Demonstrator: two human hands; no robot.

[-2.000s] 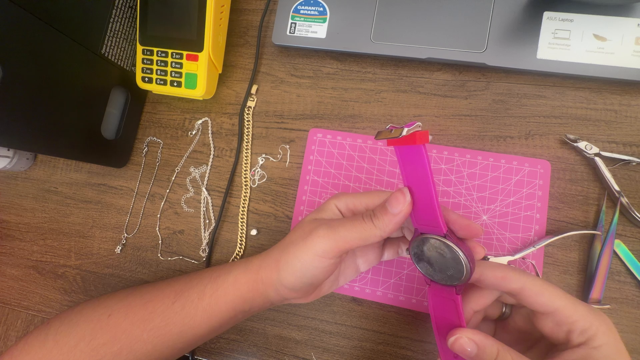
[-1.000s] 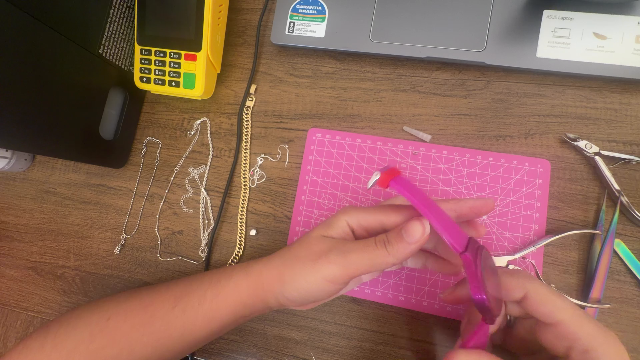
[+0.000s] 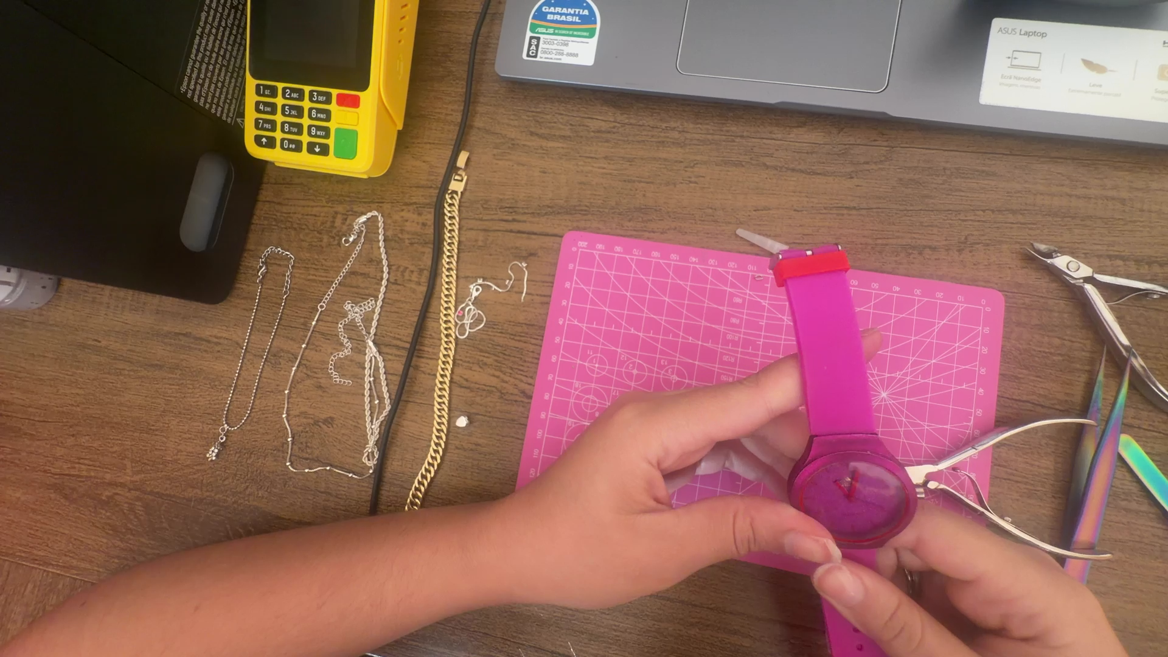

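Observation:
A magenta wristwatch (image 3: 853, 493) with a silicone strap is held face up above a pink cutting mat (image 3: 657, 310). My left hand (image 3: 675, 493) grips it from the left, fingers behind the strap and thumb at the lower edge of the case. Around the lower strap, just below the case, my right hand (image 3: 976, 584) is closed, its thumb close to the left thumb. A red keeper loop (image 3: 810, 266) sits near the buckle end at the top. Behind the watch lie metal nippers (image 3: 985, 447), their tips partly hidden. Something whitish shows behind the left hand.
Silver chains (image 3: 379, 347) and a gold chain (image 3: 444, 356) lie left of the mat, with a black cable (image 3: 424, 301) between. A yellow card terminal (image 3: 365, 137), laptop (image 3: 620, 55), black box (image 3: 109, 182), more nippers (image 3: 1095, 301) and iridescent tweezers (image 3: 1100, 474) surround the work area.
The watch has turned: its back faced up two seconds ago, it stood edge-on one second ago, and its dial now faces up. Both hands have stayed on it.

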